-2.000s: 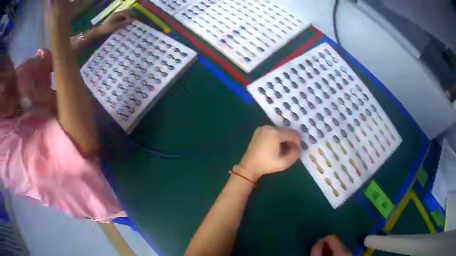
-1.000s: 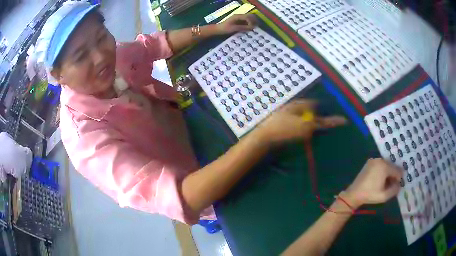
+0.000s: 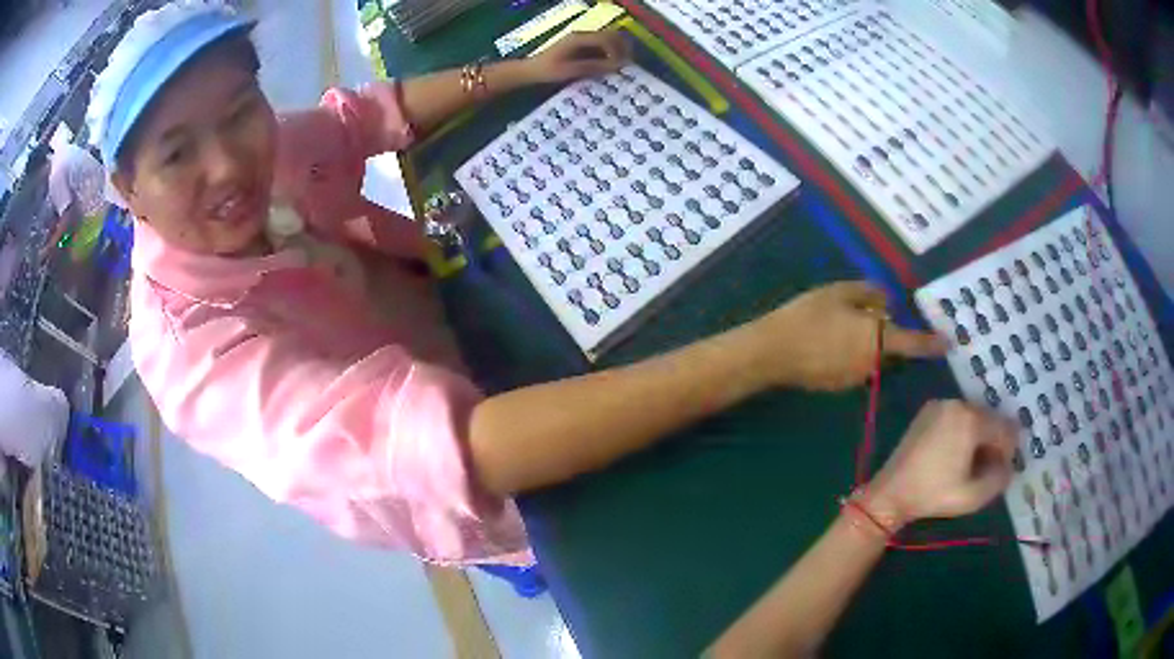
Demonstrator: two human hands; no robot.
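Observation:
My left hand (image 3: 950, 461), with a thin red band at the wrist, is curled at the left edge of a white parts tray (image 3: 1069, 386). Its fingers are blurred, and I cannot tell if they hold anything. The tray bears rows of small dark dumbbell-shaped components, with paler ones in its lower part. My right hand is out of the picture. A red wire (image 3: 872, 412) runs down from the other person's hand past my wrist, then right onto the tray. A small yellow bit shows at that person's fingers.
A person in pink workwear and a white-and-blue cap (image 3: 296, 335) reaches across the green bench (image 3: 670, 541). A thick parts tray (image 3: 624, 193) lies before them. Another parts tray (image 3: 901, 122) lies behind red and blue tape. A green label (image 3: 1124, 612) is at the lower right.
The view has swung left since the oldest frame, bringing the person's face in. Over the last second their pointing hand has moved right, up to the tray. My left hand stays by the tray edge.

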